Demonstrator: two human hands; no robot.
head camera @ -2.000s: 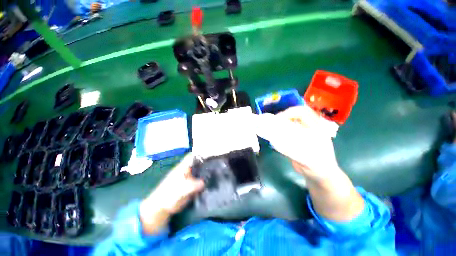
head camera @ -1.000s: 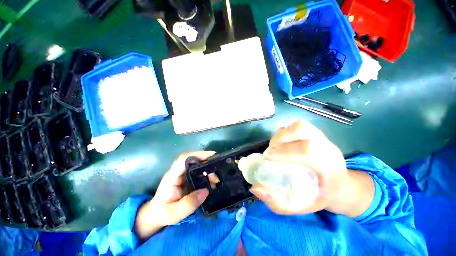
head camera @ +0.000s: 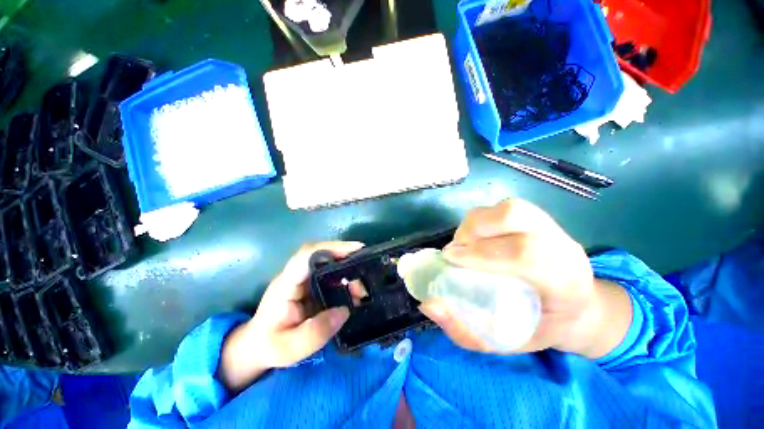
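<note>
A black housing shell (head camera: 381,314) is held open side up just above the bench's near edge. My left hand (head camera: 293,314) grips its left end, thumb on the near side; a fingertip shows through an opening. My right hand (head camera: 536,281) holds a translucent squeeze bottle (head camera: 490,303), tilted, its narrow tip pointing down into the housing near the middle. Whether the tip touches the housing, and whether liquid comes out, I cannot tell. The right hand and bottle hide the housing's right end.
White press fixture (head camera: 366,126) lies under the press (head camera: 322,21). Blue bin of clear parts (head camera: 205,142) is left; blue bin of black rings (head camera: 536,75) and red bin (head camera: 662,38) are right. Tweezers (head camera: 540,174), a pen-like tool (head camera: 570,168), crumpled tissues (head camera: 167,221) and housing rows (head camera: 50,226) lie around.
Since two seconds ago, the right hand has come from the right bins to the housing with the bottle. In the last second the view has shifted slightly; the hands keep nearly the same pose.
</note>
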